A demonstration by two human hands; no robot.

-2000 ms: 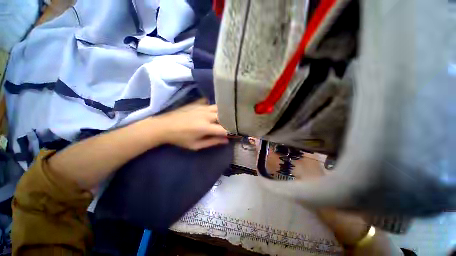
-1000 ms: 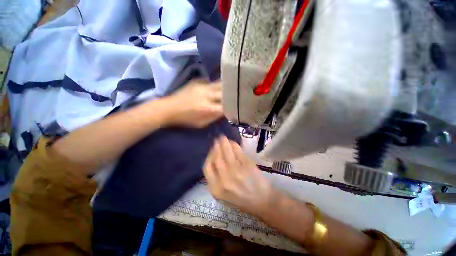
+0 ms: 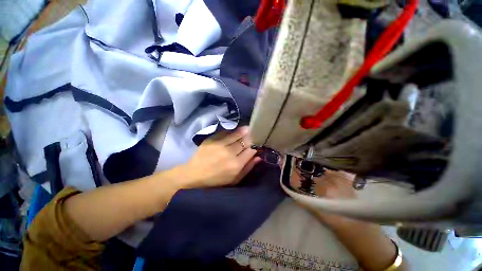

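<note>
The large garment body (image 3: 116,69), pale on one side with dark seam strips, lies bunched left of the sewing machine head (image 3: 296,79). A dark navy panel (image 3: 211,222) hangs from under the head towards the table's front edge. My left hand (image 3: 219,159), with a ring, lies on the cloth just left of the needle area, fingers bent and fingertips at the head. My right hand (image 3: 338,185) is behind the machine's frame, mostly hidden; the forearm with a gold bracelet shows below. What its fingers do is hidden. The needle is not clearly visible.
A red cord (image 3: 364,69) loops over the head. The white table (image 3: 296,233) has printed ruler marks along its front edge. A knurled knob (image 3: 423,237) shows below the machine at right. Blue plastic edges (image 3: 36,204) show at lower left.
My right hand has moved from the navy panel to behind the machine's frame. My left hand is slightly lower and further right. The navy panel has shifted right, and the view has moved.
</note>
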